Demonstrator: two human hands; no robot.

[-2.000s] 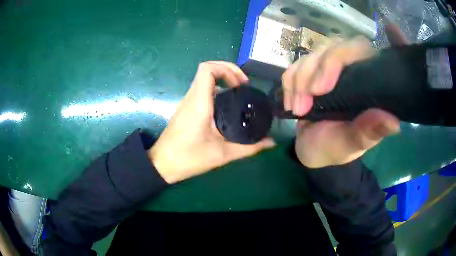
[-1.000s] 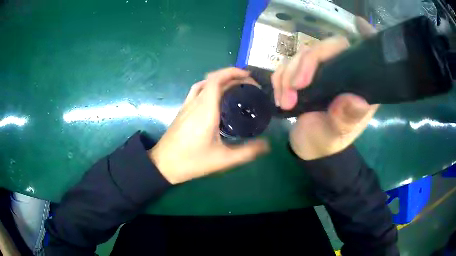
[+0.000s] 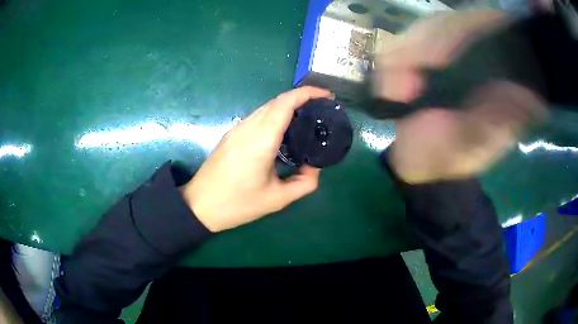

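My left hand (image 3: 253, 158) holds a short black cylindrical unit (image 3: 307, 149) between thumb and fingers. Its flat round end cover (image 3: 333, 136) faces up, with small holes and shiny points near the centre and edge. My right hand (image 3: 443, 120) is blurred and grips the thick black electric screwdriver (image 3: 500, 60), up and to the right of the unit and apart from it. The screwdriver's rear end reaches the right edge. Its bit cannot be made out.
The screw feeder (image 3: 304, 47) with blue side and open screw tray stands beyond my hands, partly behind the right hand. The glossy green table (image 3: 127, 76) curves in front of me. A blue stool (image 3: 526, 243) is at lower right, a person's leg (image 3: 35, 272) at lower left.
My right hand has moved up and right with the screwdriver, away from the unit. My left hand has turned the unit slightly and moved it a little right; its fingers are closer around it.
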